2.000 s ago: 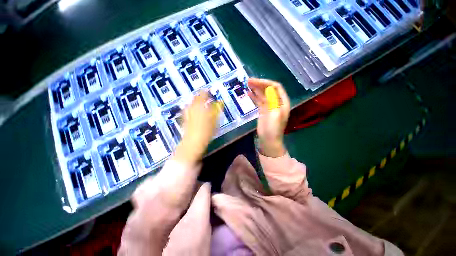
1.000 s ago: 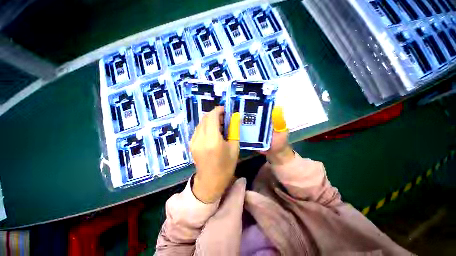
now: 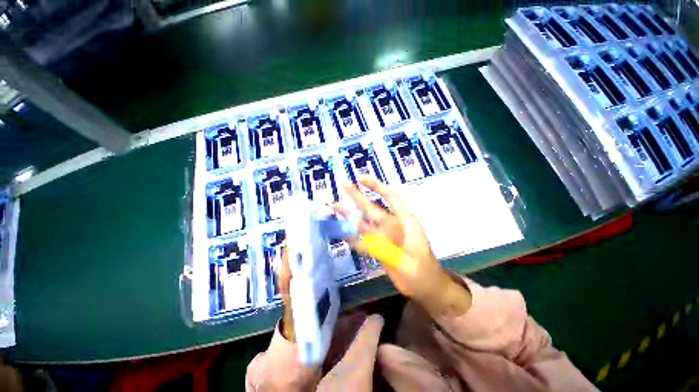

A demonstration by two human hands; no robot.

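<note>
Blister-packed units (image 3: 225,210) lie in rows on a large clear-edged tray (image 3: 201,295). White liner (image 3: 471,207) shows bare at its front right. My left hand (image 3: 287,295) is mostly hidden behind a pale, blurred slab (image 3: 309,287), which looks like blister-packed units seen edge-on, and holds it upright above the tray's front edge. My right hand (image 3: 398,249), with a yellow finger cot, is just right of the slab, blurred, fingers apart. Whether its fingertips touch the slab is unclear. Some front-row units are partly hidden behind the hands.
Stacked filled trays (image 3: 613,99) stand at the right end of the green bench (image 3: 100,253). A white rail (image 3: 172,132) runs behind the tray. Another tray edge (image 3: 8,268) shows at far left. Red stools (image 3: 165,375) are below the bench front.
The two units held face-up side by side are now an edge-on slab at my left hand. My right hand has come off them, fingers spread. The view has shifted, showing more bench.
</note>
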